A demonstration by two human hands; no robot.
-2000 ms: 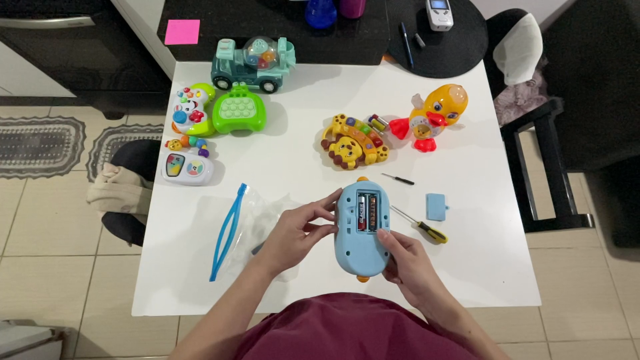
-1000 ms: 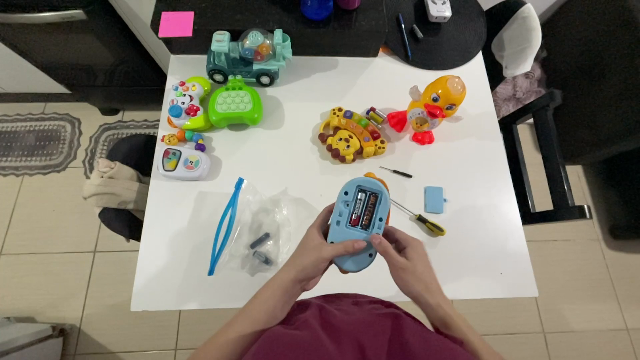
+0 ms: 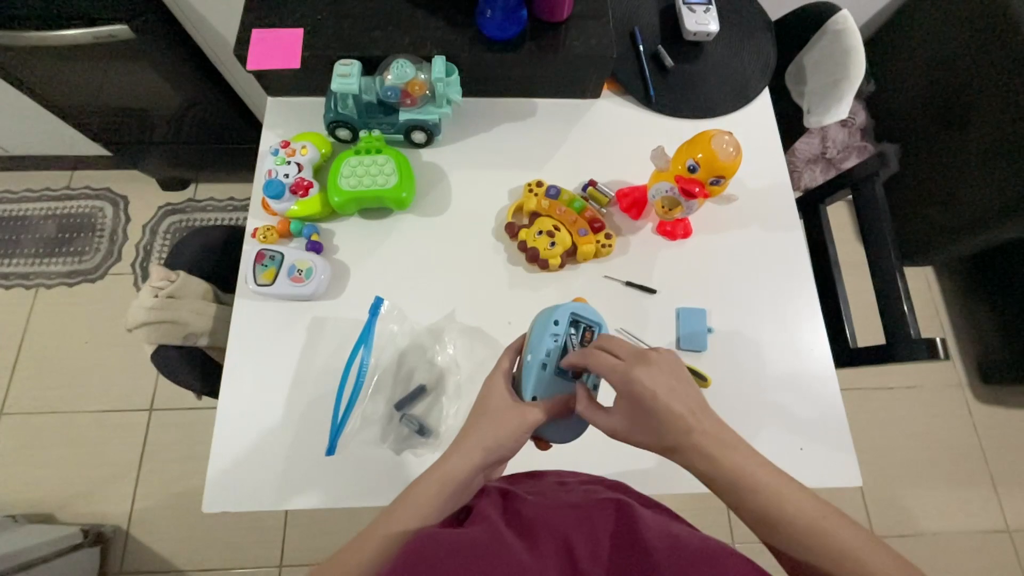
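My left hand point(image 3: 500, 408) holds a blue plastic toy point(image 3: 546, 360), back side up, with its battery compartment uncovered. Batteries point(image 3: 588, 334) show in the compartment, one lying tilted. The fingers of my right hand point(image 3: 640, 388) touch the compartment; whether they grip a battery is hidden. Behind that hand lies a yellow and black screwdriver point(image 3: 698, 375), partly covered. The small blue battery cover point(image 3: 691, 329) is to the right, and a thin black screwdriver point(image 3: 632, 285) lies above the toy. At left rests a clear zip bag point(image 3: 424, 360) with dark batteries point(image 3: 410, 398) inside.
A yellow lion toy point(image 3: 552, 232), loose batteries point(image 3: 597, 194) and an orange duck toy point(image 3: 688, 180) lie beyond my hands. At the left are a toy truck point(image 3: 388, 104), a green pop-it toy point(image 3: 372, 178), a game-controller toy point(image 3: 296, 180) and a white toy point(image 3: 290, 274).
My right hand has moved from the toy's edge onto the battery compartment. One battery now sits tilted there. My left hand still holds the toy.
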